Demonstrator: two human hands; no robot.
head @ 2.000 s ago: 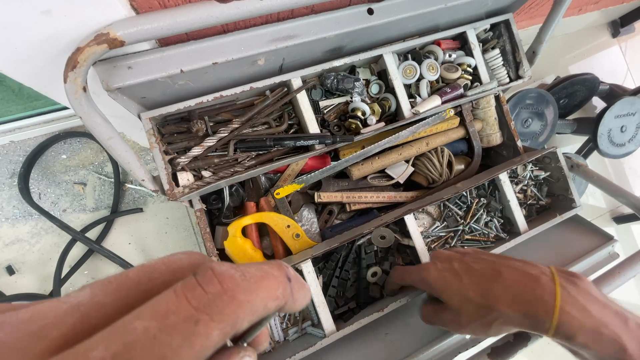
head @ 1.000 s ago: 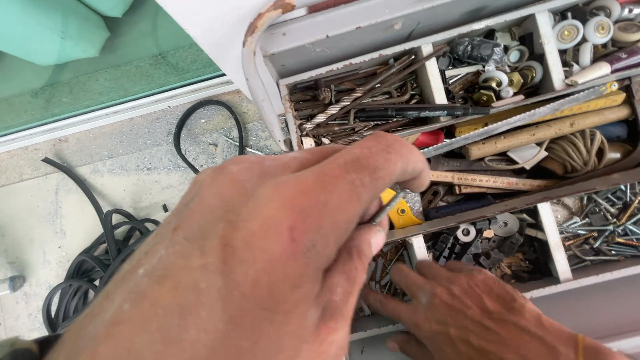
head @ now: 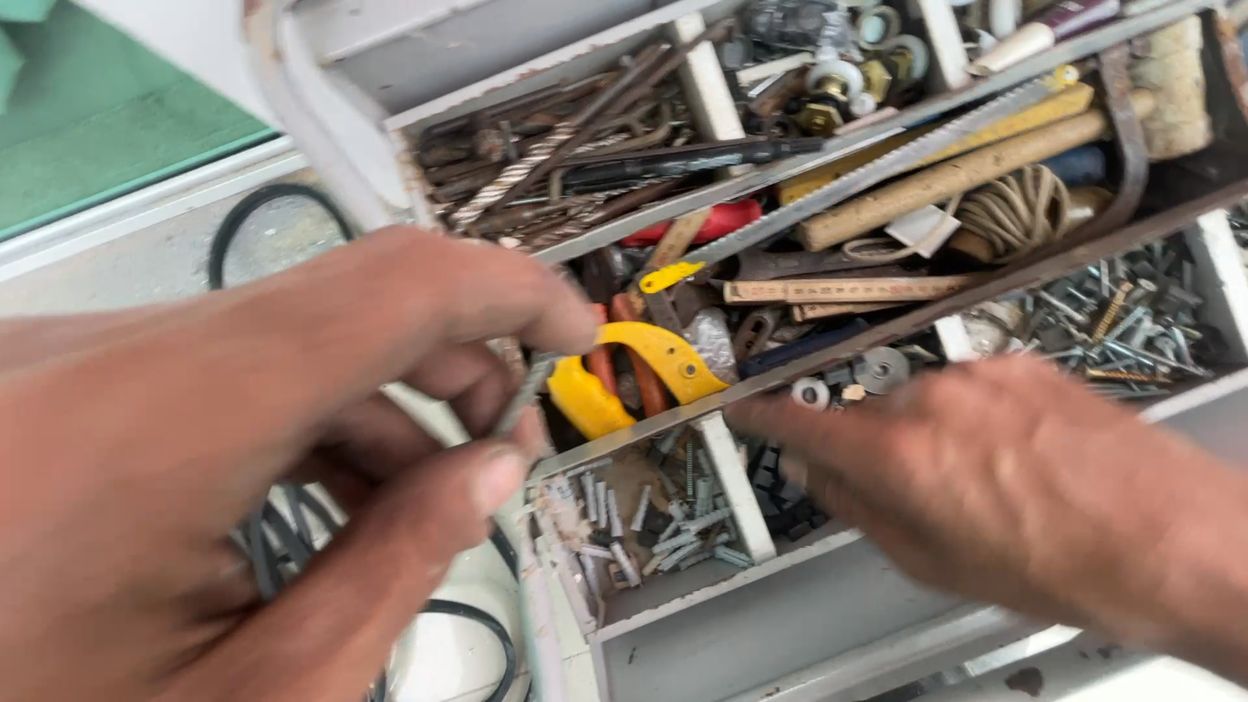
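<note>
My left hand [head: 322, 419] is at the left, pinching a small grey metal piece [head: 524, 395], blurred, between thumb and fingers. My right hand [head: 975, 478] hovers over the front tray of a grey metal toolbox [head: 721, 673], its index finger near the divider beside the black plastic pieces [head: 780, 492]; no object shows in it, and its inner side is hidden. Left of that divider lie wall plugs [head: 682, 526]. Behind, in the deep middle section, are a yellow saw handle [head: 673, 356], a saw blade [head: 838, 185] and a wooden folding rule [head: 848, 291].
Drill bits [head: 517, 175] fill the back left compartment, beside one with brass fittings [head: 824, 102]. Screws [head: 1121, 322] lie in the front right compartment. The toolbox's tubular handle [head: 331, 146] rises at its left. Black cable [head: 283, 190] lies on the floor; green-edged glass [head: 117, 127] stands beyond.
My right hand has lifted out of the front left compartment and moved right, uncovering the wall plugs. My left hand has drawn back left from over the saw handle, still pinching the metal piece.
</note>
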